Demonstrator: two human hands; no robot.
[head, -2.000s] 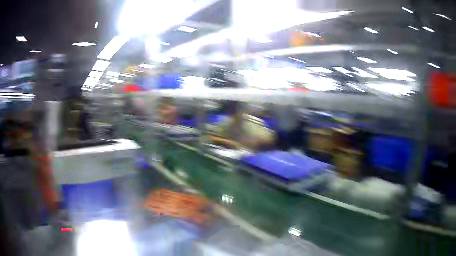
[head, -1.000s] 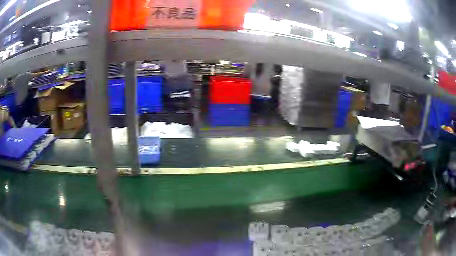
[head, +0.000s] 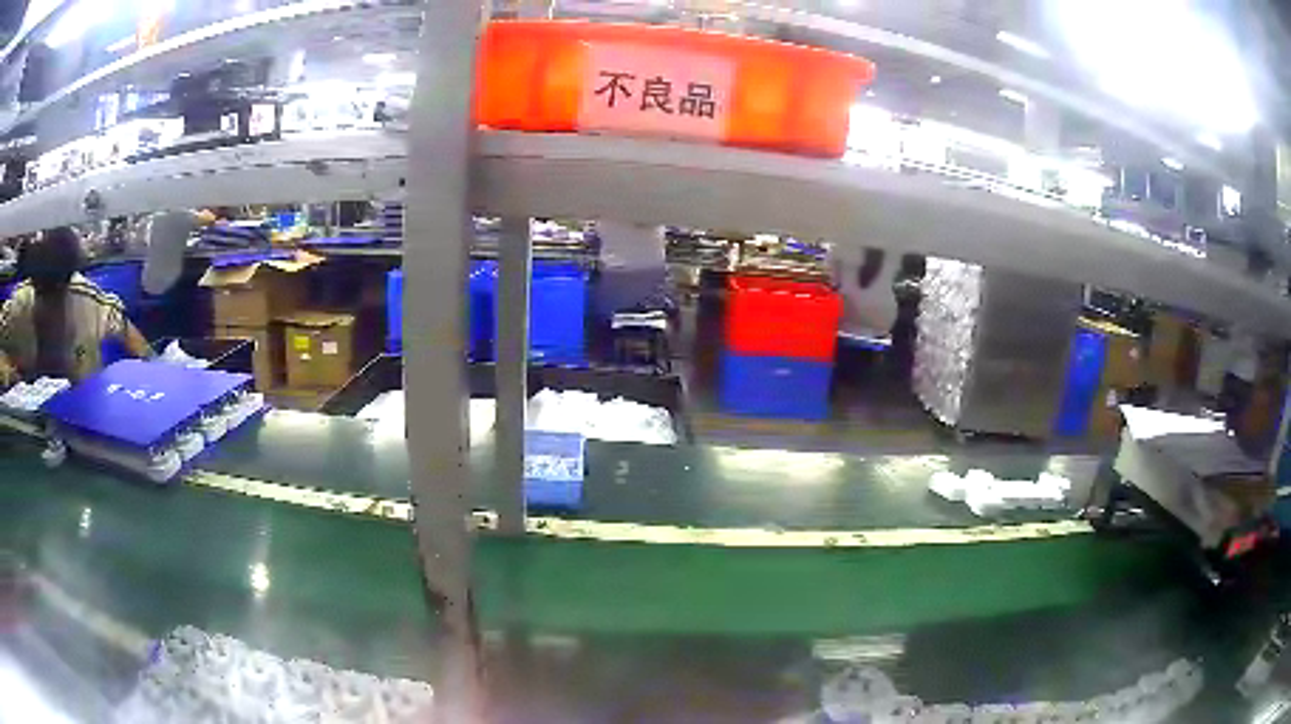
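Neither of my hands is in view. White plastic units point(head: 269, 685) stand in rows at the bottom left, cut off by the lower edge. More white units point(head: 1034, 707) lie in a curved row at the bottom right. Behind them runs the glossy green conveyor belt point(head: 708, 594) with a pale edge strip. The picture is slightly blurred, so details of the units cannot be told.
A grey post point(head: 442, 325) stands upright before the belt. An orange-red bin point(head: 666, 88) sits on the overhead shelf. Across the belt are a blue sheet point(head: 149, 399) over white units, a light-blue bin point(head: 554, 470), white pieces point(head: 998, 491) and a person point(head: 64, 318) at far left.
My view has swung right from the machine side to the belt, then slightly back left. The orange tray has left view. Over the last second, the post and overhead bin have shifted right in the picture.
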